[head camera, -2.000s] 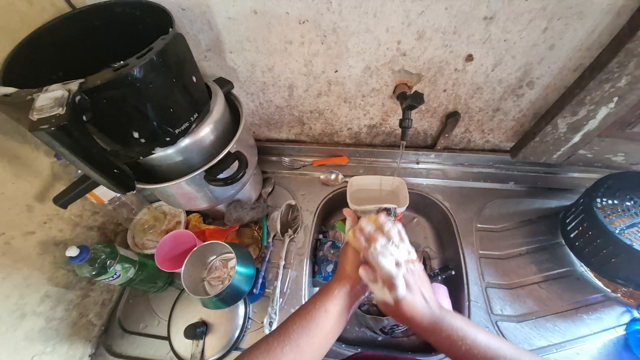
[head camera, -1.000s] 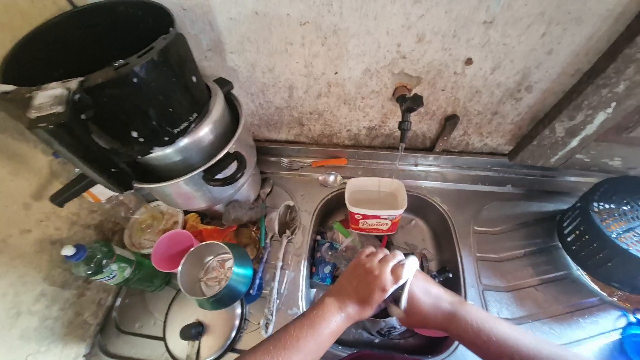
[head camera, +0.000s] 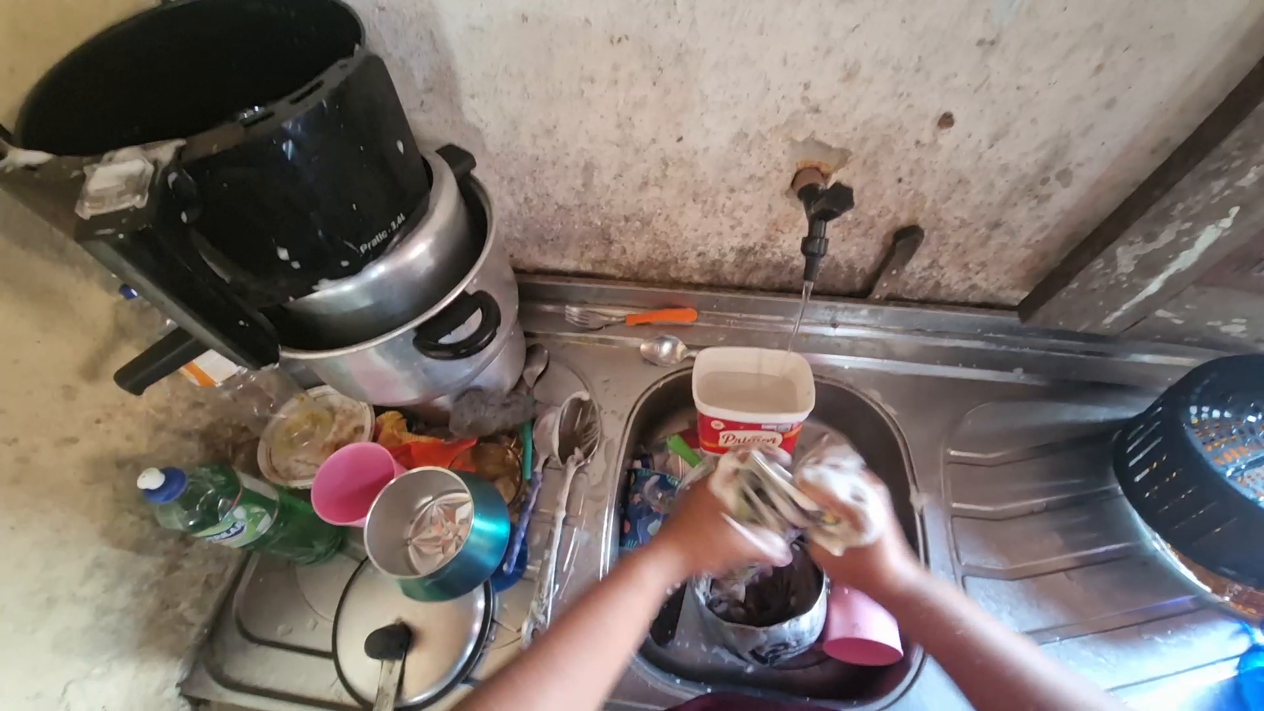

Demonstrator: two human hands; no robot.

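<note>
Above the steel sink basin (head camera: 894, 444), my left hand (head camera: 716, 528) and my right hand (head camera: 854, 513) hold a soapy, blurred cloth or sponge (head camera: 765, 484) between them. Suds cover the fingers; the exact thing in the grip is hard to tell. Just behind them, a white and red plastic tub (head camera: 752, 390) full of water stands under the black tap (head camera: 815, 227), which runs a thin stream. Below my hands sit a grey container with a dark inside (head camera: 765, 632) and a pink cup (head camera: 861, 627). A blue patterned item (head camera: 647, 504) lies at the basin's left.
At left, an air fryer basket (head camera: 296, 188) is stacked in aluminium pots (head camera: 395, 365). Nearby are a green bottle (head camera: 247, 518), a pink cup (head camera: 355, 484), a teal cup (head camera: 459, 538), a pan lid (head camera: 415, 642), spoons (head camera: 568, 434) and an orange-handled fork (head camera: 660, 317). A dark perforated basket (head camera: 1200, 474) stands right.
My hands were pressed together in thick suds, then lower over the basin; now they are farther apart with the soapy thing between them. The tub's red front, covered earlier by my hands, shows.
</note>
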